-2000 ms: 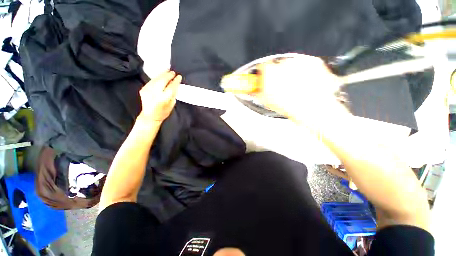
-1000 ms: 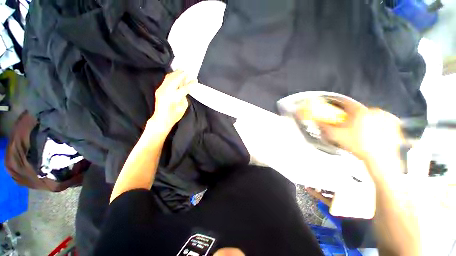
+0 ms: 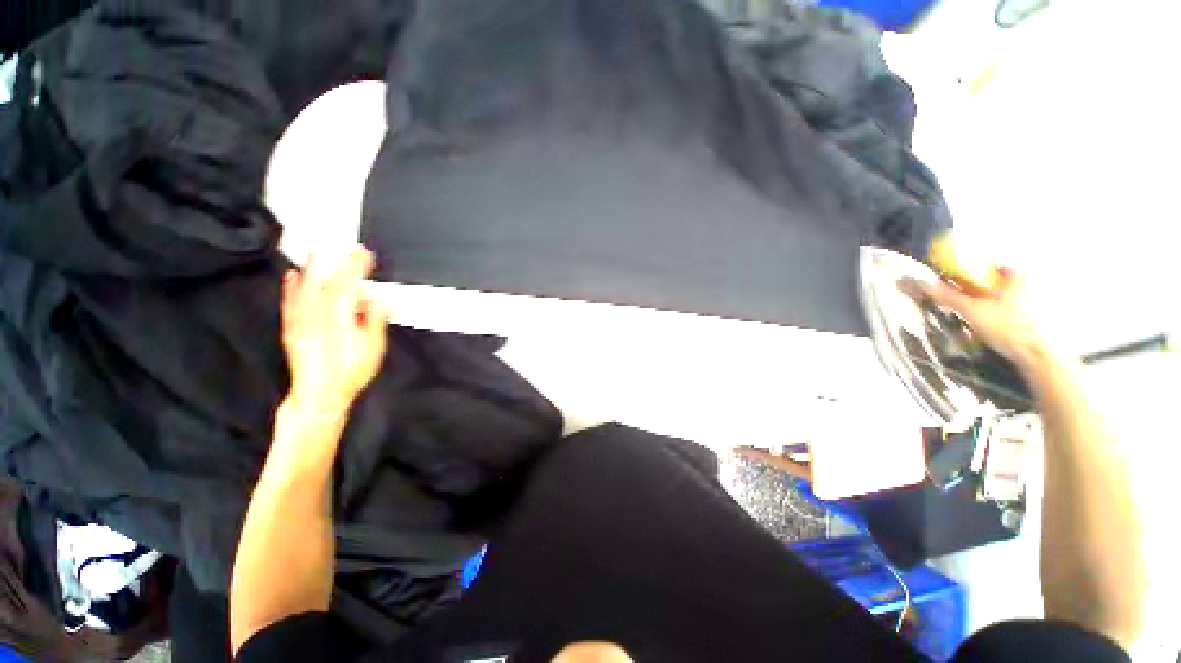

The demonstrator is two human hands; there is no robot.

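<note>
A large dark cloth [image 3: 609, 207] lies over the white ironing board [image 3: 609, 369], its straight edge running across the board. My left hand [image 3: 334, 330] is at the left end of that edge, fingers pinching the cloth near the corner. My right hand [image 3: 991, 311] is closed around the orange-yellow handle of the steam iron [image 3: 913, 330]. The iron is at the right end of the cloth edge, its silver pointed plate partly turned into view. Whether it touches the board cannot be told.
A big heap of dark cloth [image 3: 117, 259] lies left of the board and hangs towards me. A brown sack [image 3: 39, 596] with black and white pieces is at lower left. Blue crates [image 3: 933, 602] stand on the floor at lower right. The far right is glaringly bright.
The iron has moved right along the cloth edge with my right hand, from the middle of the board to its right end. My left hand stays at the cloth's corner. The view has shifted.
</note>
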